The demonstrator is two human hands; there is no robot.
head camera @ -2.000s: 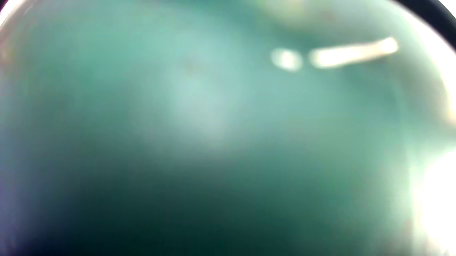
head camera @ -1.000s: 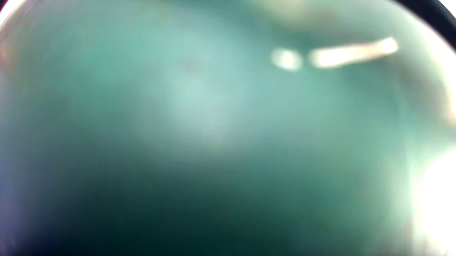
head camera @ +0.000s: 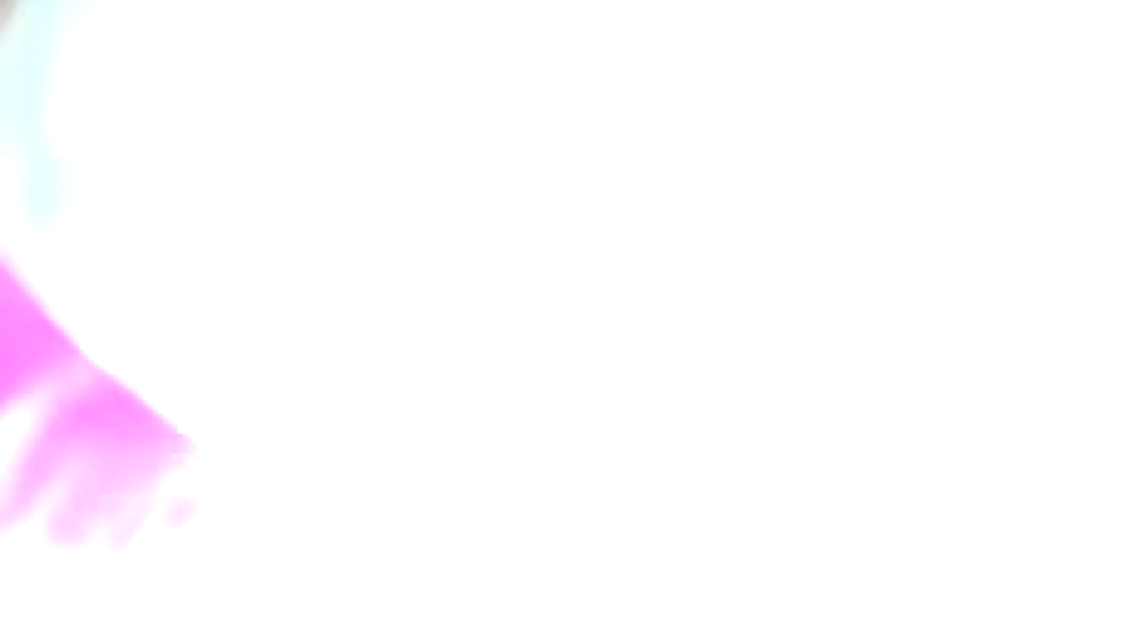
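The head view is almost wholly washed out to white. A blurred pink-magenta patch (head camera: 111, 413) shows at the left edge, and I cannot tell what it is. No tool, part or work piece can be made out. Neither my left hand nor my right hand can be seen.
A faint pale cyan streak (head camera: 41, 148) runs down near the upper left edge. A small greyish bit shows in the top left corner. Everything else is lost in glare.
The earlier blurred green surface with its bright streaks is gone. The view is now overexposed white, with pink and pale cyan patches at the left.
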